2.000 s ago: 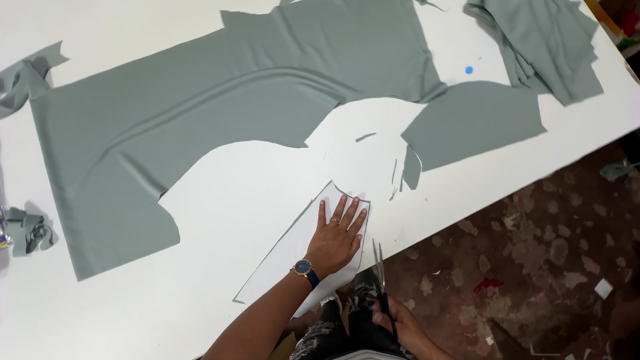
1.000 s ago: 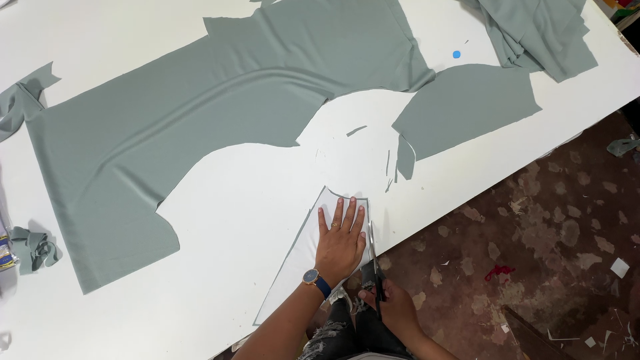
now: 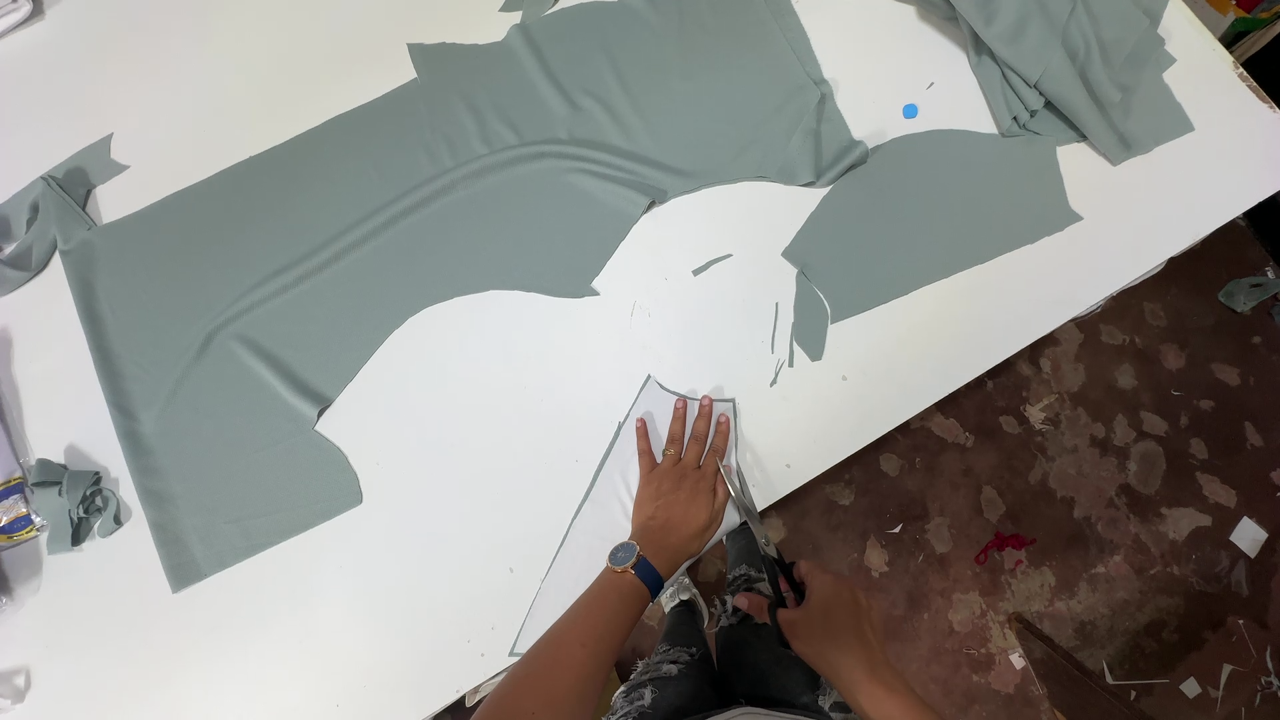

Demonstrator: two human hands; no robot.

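Note:
My left hand (image 3: 682, 490), fingers spread, presses flat on a white fabric piece (image 3: 600, 520) with a grey-green border showing along its edges, at the table's near edge. My right hand (image 3: 815, 610) holds black-handled scissors (image 3: 765, 550), their blades pointing up along the right edge of the white piece, beside my left fingers. A large sheet of grey-green fabric (image 3: 400, 220) with curved cut edges lies beyond. To its right is a smaller grey-green panel (image 3: 940, 220), with a narrow offcut (image 3: 811, 318) at its lower left corner.
Thin fabric slivers (image 3: 775, 328) lie on the white table (image 3: 450, 400). A bunched grey-green cloth (image 3: 1060, 70) is at the upper right, a crumpled scrap (image 3: 75, 500) at the left. Beyond the table's slanting edge, the worn floor (image 3: 950, 500) holds a red scrap (image 3: 1005, 546) and paper bits.
My right hand has brought the scissors from off the table edge up to the right side of the white piece. My left hand stays flat on it.

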